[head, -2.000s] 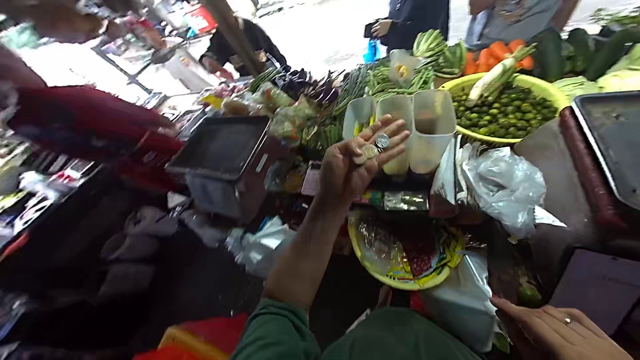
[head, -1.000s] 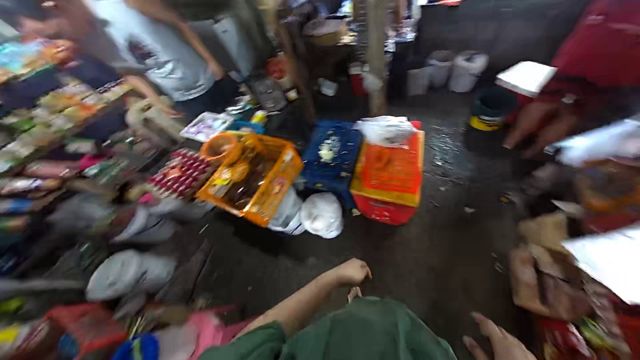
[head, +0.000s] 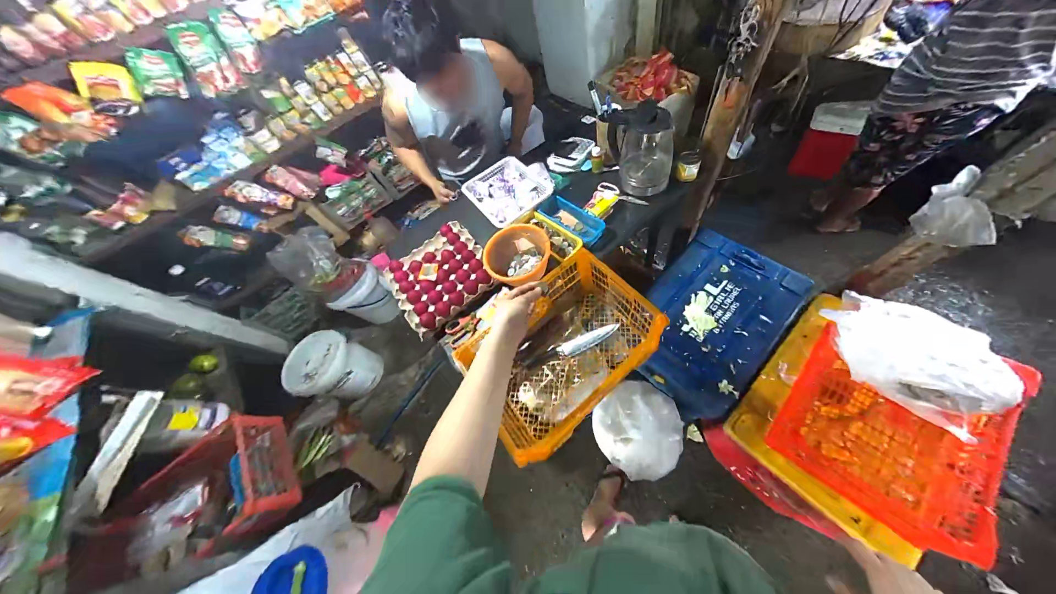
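My left hand (head: 518, 307) reaches forward, palm down, between an orange plastic bowl (head: 495, 252) that holds coins and a yellow-orange plastic crate (head: 652, 326). Its fingers are bent, and whether coins are inside them is hidden. A knife (head: 587, 340) lies in the crate. Left of the bowl sits a tray of red eggs (head: 440, 279). Behind it are a white basket (head: 507, 191) with purple and white items and a blue tray (head: 571, 219). My right hand (head: 887, 573) is blurred at the bottom right edge, near the yellow crate's corner; its fingers are hard to make out.
A person (head: 462, 107) sits behind the table; another stands at the upper right. A blue lidded box (head: 726, 322), a red-orange crate (head: 899, 437) and a white plastic bag (head: 638, 429) stand on the right. White buckets (head: 330, 367) and shelves of packets are on the left.
The view has swung from the vegetable stall to the table and crates. Two seconds ago my left hand was open, palm up, with coins on it; now it is palm down by the orange bowl.
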